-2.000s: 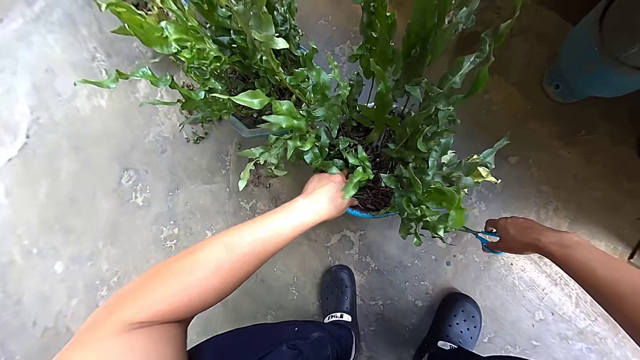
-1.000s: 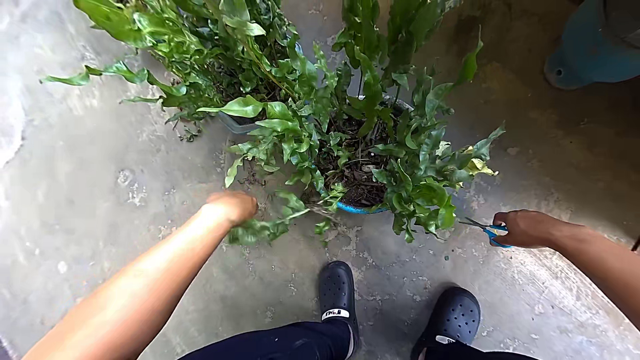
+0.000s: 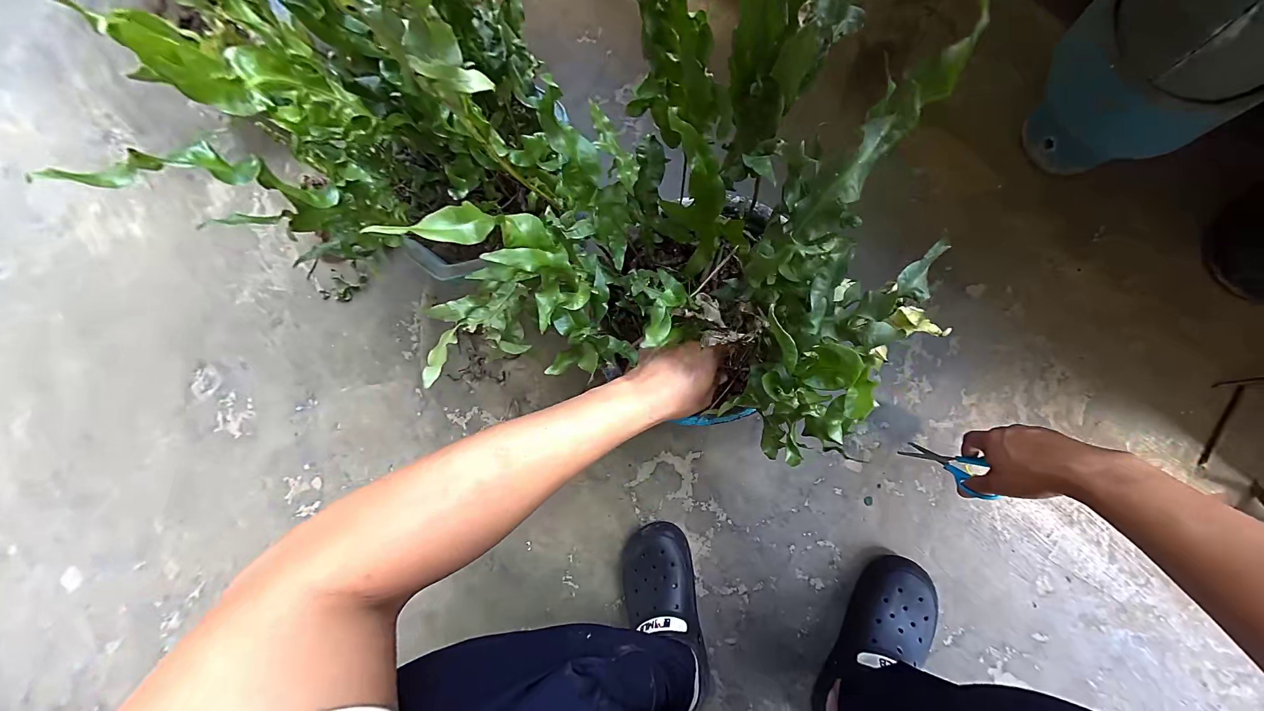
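Observation:
My left hand (image 3: 683, 380) reaches into the base of a leafy green potted plant (image 3: 834, 365), at the front rim of its blue pot (image 3: 716, 419). Its fingertips are hidden among stems and dry brown leaves (image 3: 726, 321), so what they hold does not show. To the right of the plant, my right hand (image 3: 1022, 461) holds blue-handled scissors (image 3: 953, 466) by the handles, their blades pointing left, apart from the leaves. Another potted plant (image 3: 395, 128) with long wavy leaves stands at the upper left, in a pale container (image 3: 444, 265).
A blue container (image 3: 1091, 99) stands on the concrete floor (image 3: 267, 395) at the upper right. My feet, in dark clogs (image 3: 660, 573), are below the pot. Yellowed leaf tips (image 3: 916, 322) stick out on the plant's right side.
My left hand was left of the pot, by a leafy frond, a second ago; now it is back at the plant's base. The right hand still holds the scissors at the right.

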